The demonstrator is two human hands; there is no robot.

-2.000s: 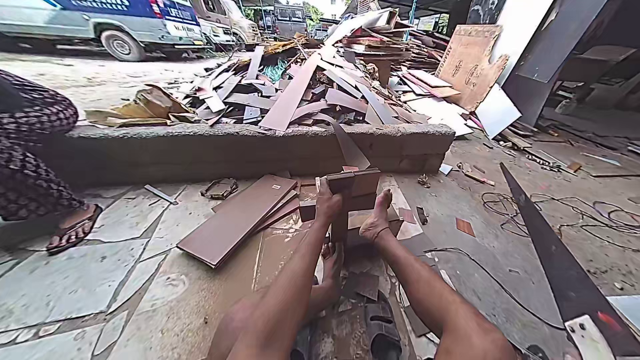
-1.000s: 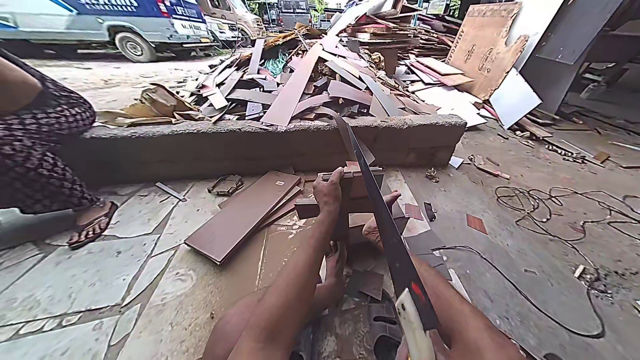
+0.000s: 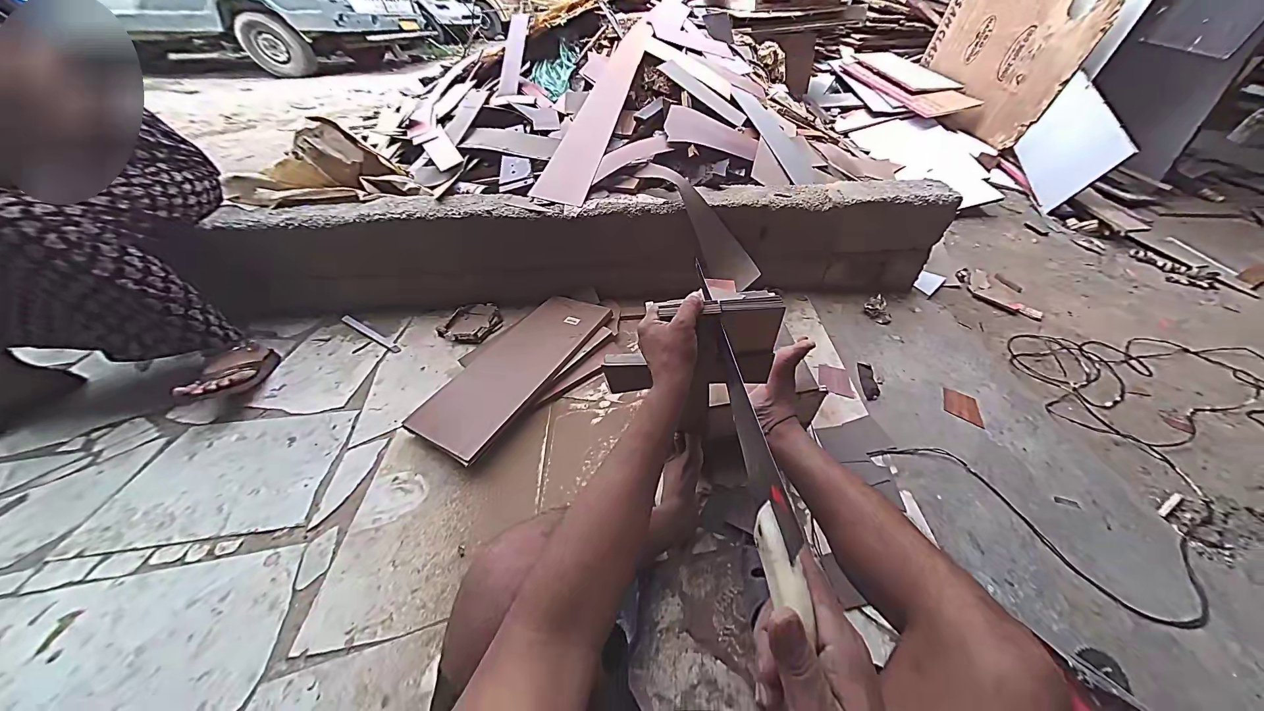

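Note:
My left hand (image 3: 673,341) grips the left end of a stack of thin brown boards (image 3: 752,321) that stands upright between my feet. In my right hand (image 3: 810,647) is the pale handle of a hand saw (image 3: 746,415). Its long blade points away from me and crosses the stack's top edge just right of my left hand. My bare foot (image 3: 782,380) rests against the right side of the boards. A darker wood block (image 3: 627,373) sits crosswise at the stack. Where the blade meets the boards, the depth of any cut cannot be told.
Loose brown boards (image 3: 509,380) lie on the paving to the left. Beyond is a low concrete wall (image 3: 444,252) with a heap of laminate offcuts (image 3: 592,128) behind it. A seated person's sandalled foot (image 3: 229,373) is at left. A black cable (image 3: 1096,395) coils at right.
The saw, out at the right two seconds ago, has come left, and its blade now crosses the boards. My right hand has come into view on its handle. My left hand stays at the boards.

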